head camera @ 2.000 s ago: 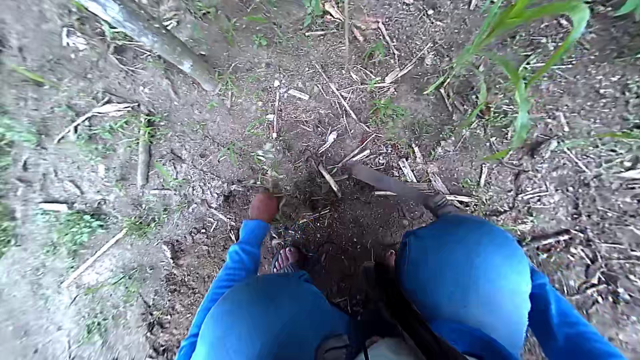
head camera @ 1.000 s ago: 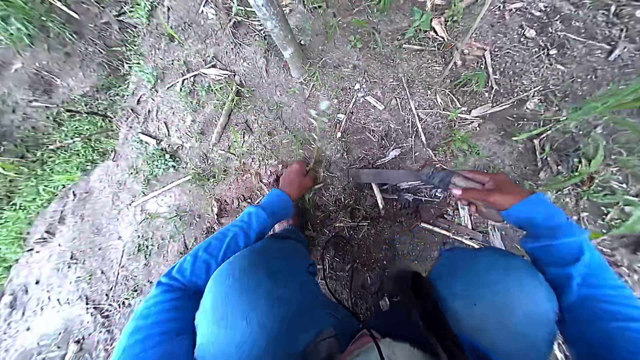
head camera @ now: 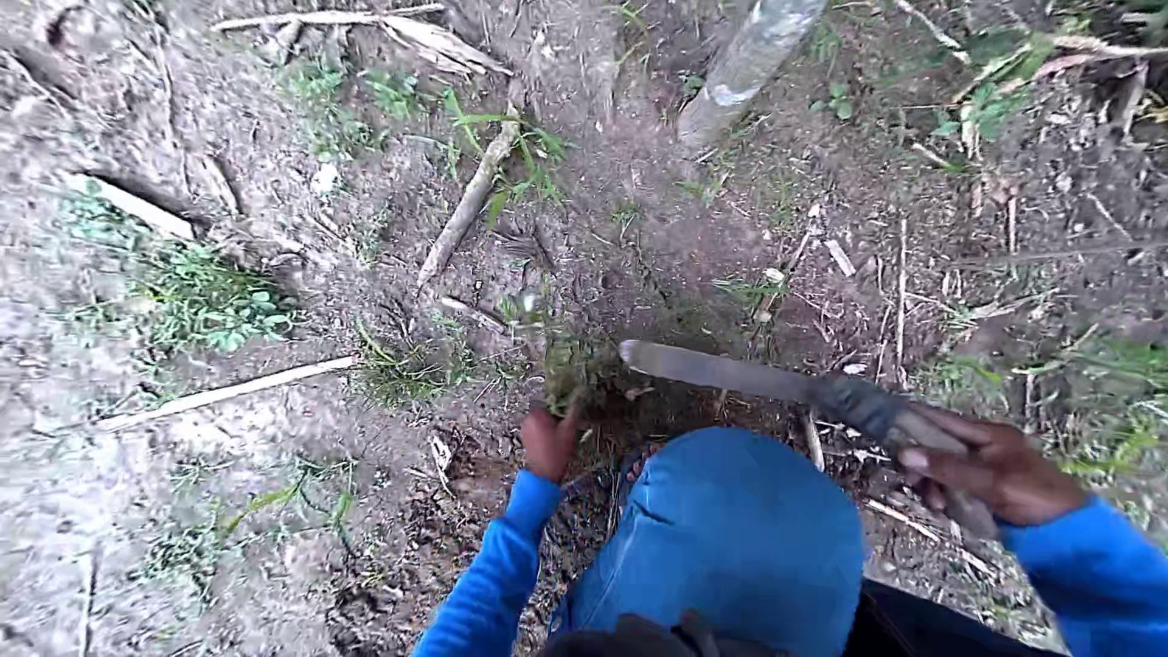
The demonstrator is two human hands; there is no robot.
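Observation:
My right hand [head camera: 999, 470] is closed around the handle of a machete-like blade [head camera: 721, 370], whose wrapped base [head camera: 858, 406] lies between the handle and the metal. The blade points left, above my blue-clad knee [head camera: 730, 529]. My left hand [head camera: 549, 443] is low near the ground, its fingers bent around what looks like a thin plant stem [head camera: 575, 406]; the grip is blurred. Blurred green growth and dark soil lie just beyond that hand, left of the blade's tip.
A pale tree trunk [head camera: 730, 82] rises at the top. A short branch [head camera: 470, 201] and a pale stick [head camera: 228, 392] lie on the soil to the left, near a leafy weed patch [head camera: 219, 301]. Leaves and dry stalks litter the right side.
Two seconds ago my right hand was hidden behind the knee; it now shows, holding the blade out to the right. The view has shifted a lot.

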